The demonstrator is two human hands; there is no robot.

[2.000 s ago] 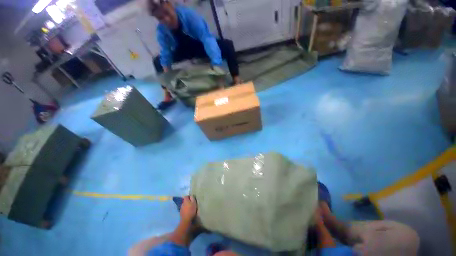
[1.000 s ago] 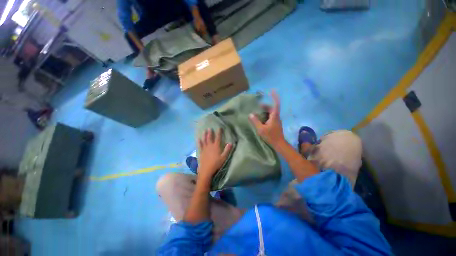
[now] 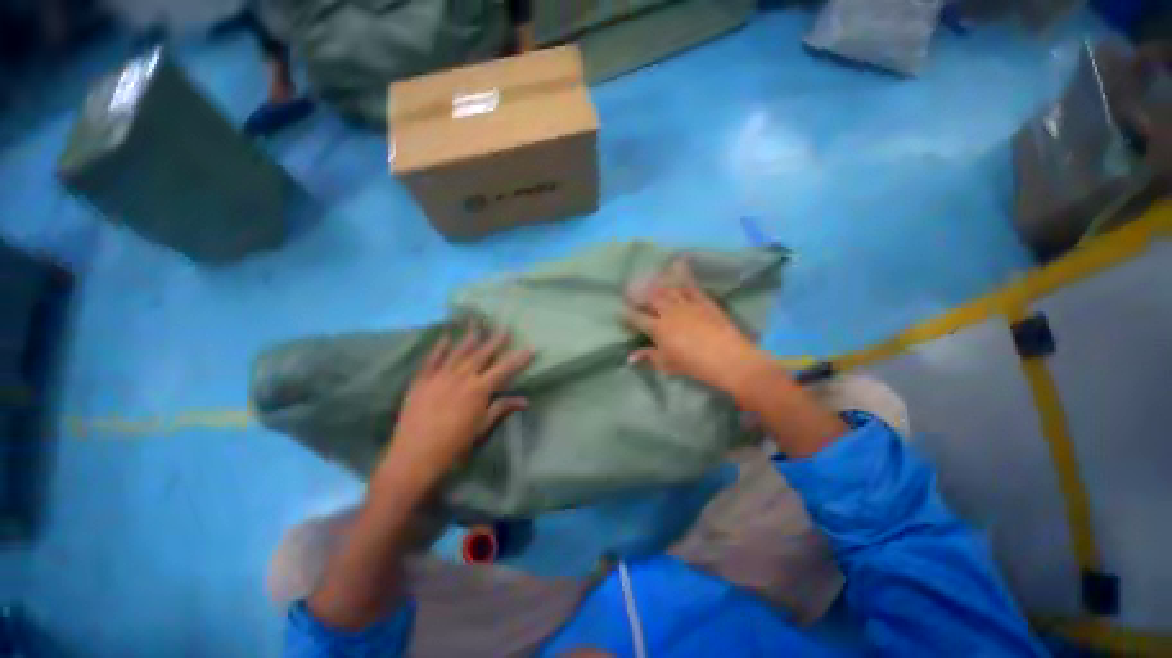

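A green woven sack (image 3: pixel 578 424) lies between my knees, bulky in the middle, with a loose end reaching left and a pointed corner at the upper right. What it holds is hidden. My left hand (image 3: pixel 456 392) lies with spread fingers on its left part. My right hand (image 3: pixel 688 321) rests on its upper right part, slightly blurred, fingers partly bent. Both hands press on the cloth from above. A red-orange ring, perhaps part of the tape dispenser (image 3: pixel 479 545), shows on the floor below the sack.
A brown carton (image 3: pixel 508 161) with a white label stands just beyond the sack. A wrapped green parcel (image 3: pixel 180 167) stands at the upper left, another dark one at the left edge. More green sacks (image 3: pixel 386 52) lie behind the carton, near a person's foot. Yellow-edged panels (image 3: pixel 951 411) are at the right.
The sack now lies stretched out sideways, with a loose end out to the left. My hands have moved apart and lie flatter on it. The view has tilted down and closer.
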